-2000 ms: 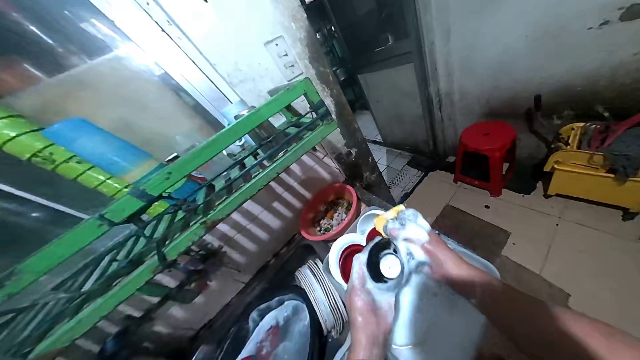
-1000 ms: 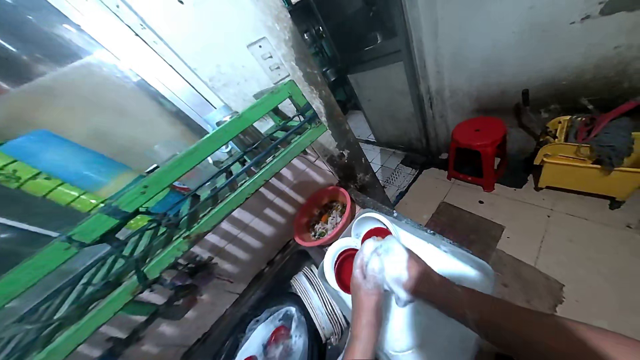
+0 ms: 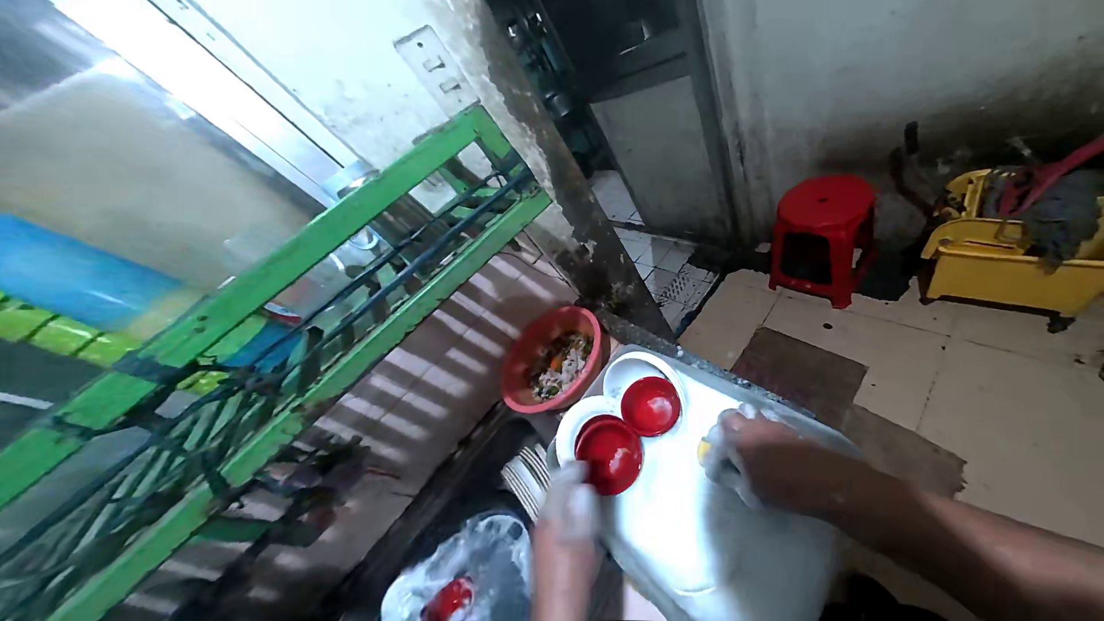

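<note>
My right hand (image 3: 750, 453), coated in suds, grips a sponge (image 3: 705, 450) whose yellow edge shows, above a white basin or tray (image 3: 681, 535). At the lower middle my left hand (image 3: 569, 526) is blurred; its fingers are near a red bowl (image 3: 611, 457), and whether they touch it is unclear. A second red bowl (image 3: 651, 406) lies beside the first. White bowls (image 3: 640, 366) sit around and under both red ones, at the far left corner of the white basin. A stack of plates (image 3: 528, 479) stands left of the basin.
A pink-red basin (image 3: 516, 379) of food scraps sits beyond the plates. At the lower left is a tub lined with a plastic bag (image 3: 496, 552). A green metal rack (image 3: 345, 233) crosses the left side. A red stool (image 3: 824, 233) and yellow mop bucket (image 3: 1018, 267) stand at the right.
Two seconds ago both soapy hands were together around a dark bowl. Now they are apart, my left hand at the left and my right hand with the sponge at the right. Both red bowls show more fully.
</note>
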